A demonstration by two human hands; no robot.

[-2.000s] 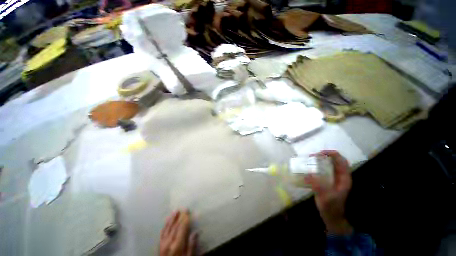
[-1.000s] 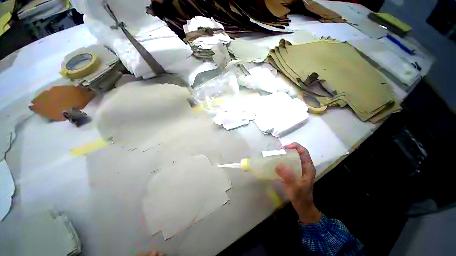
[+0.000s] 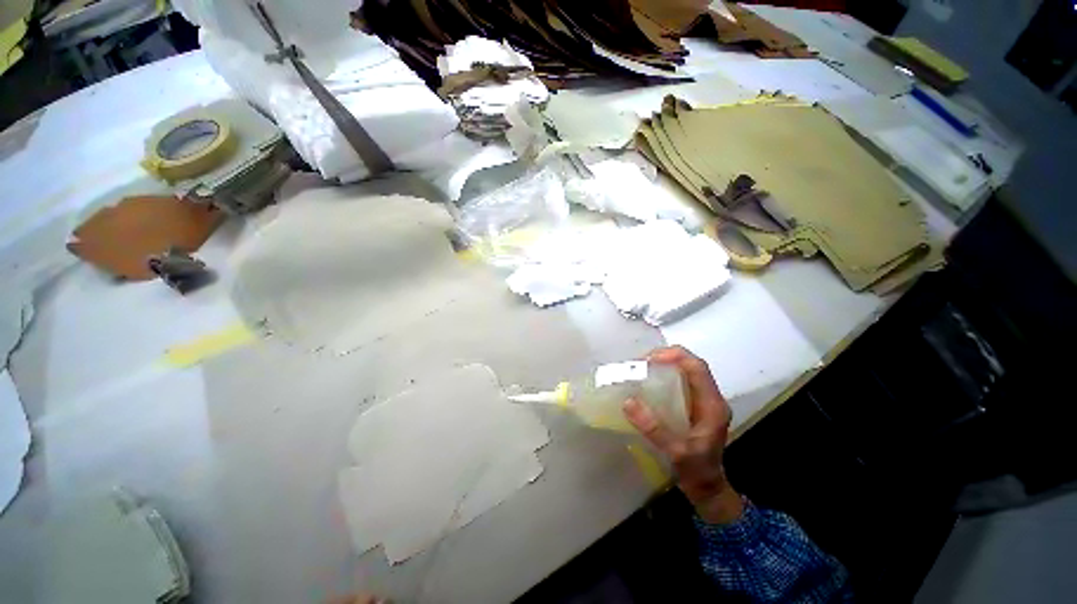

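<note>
A grey-beige cut panel with notched corners lies flat on the pale table in front of me. My right hand grips the glue bottle, held on its side. Its thin pale nozzle points left, its tip at the panel's upper right edge; I cannot tell if it touches. My left hand is almost wholly cut off by the bottom edge; only blurred fingertips show, just below the panel, and their hold cannot be seen.
The panel stack is at lower left. A large grey-beige piece lies beyond the panel. White backing pieces and olive-tan cut pieces are at right. A tape roll, orange-brown leather and white bundle stand further back.
The view has swung right and down. The bottle has moved left to the panel's edge, then shifted slightly left again. My left hand has dropped mostly out of the picture.
</note>
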